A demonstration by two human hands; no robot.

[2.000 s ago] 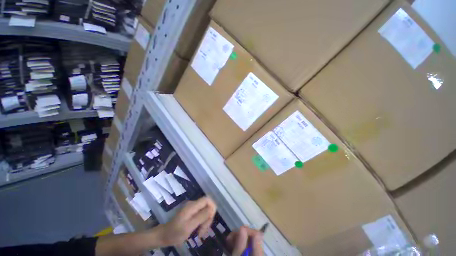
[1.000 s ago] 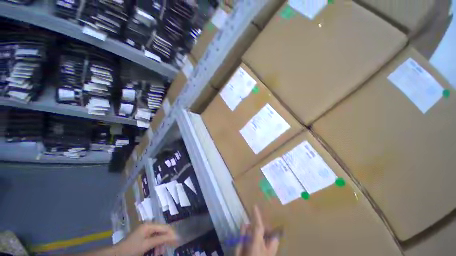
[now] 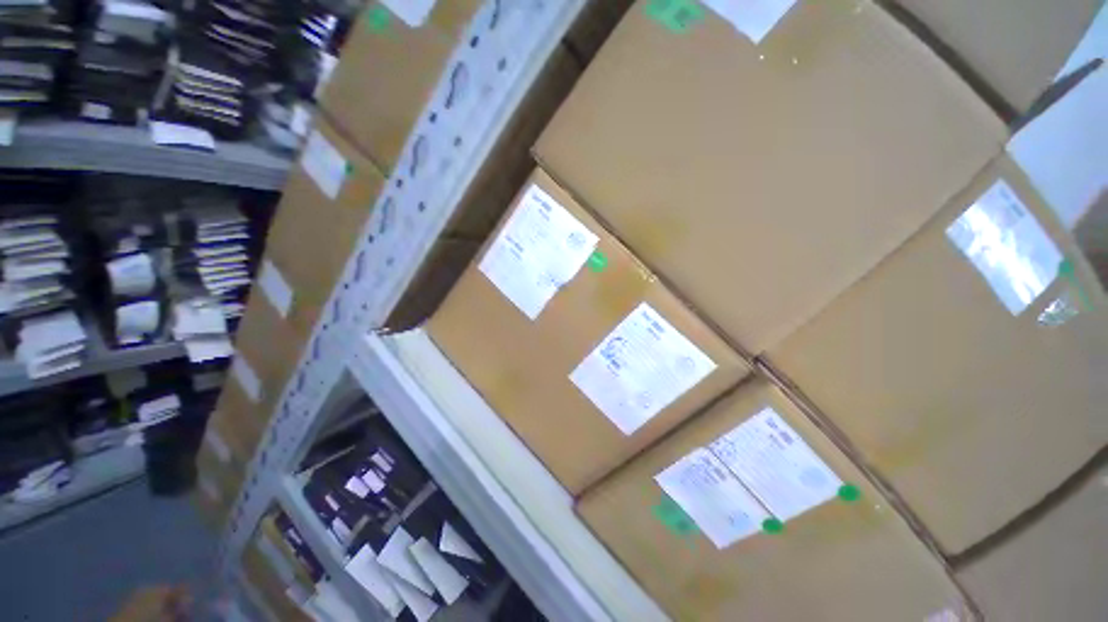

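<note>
Large brown cartons (image 3: 778, 182) are stacked on the racking in front of me. A lower carton (image 3: 523, 377) bears two white printed labels, one of them upper left (image 3: 538, 252) and one lower right (image 3: 642, 368). The carton beside it (image 3: 838, 559) has two labels side by side (image 3: 763, 476) with green dot stickers (image 3: 848, 493) at their edges. A label on the right carton (image 3: 1006, 247) shines with glare. A blurred skin-toned patch at the bottom left edge looks like my left hand (image 3: 152, 603), cut off. My right hand is out of the picture.
A grey metal upright (image 3: 365, 261) and shelf beam (image 3: 468, 468) run diagonally before the cartons. Below the beam are dark packs with white slips (image 3: 407, 571). Shelves of dark stacked goods (image 3: 134, 158) stand at the left, above grey floor (image 3: 73, 553).
The view has shifted, and the cartons sit lower in the picture. My right hand, earlier pointing near the labels with a pen, has left view. The likely left hand is now a blur at bottom left.
</note>
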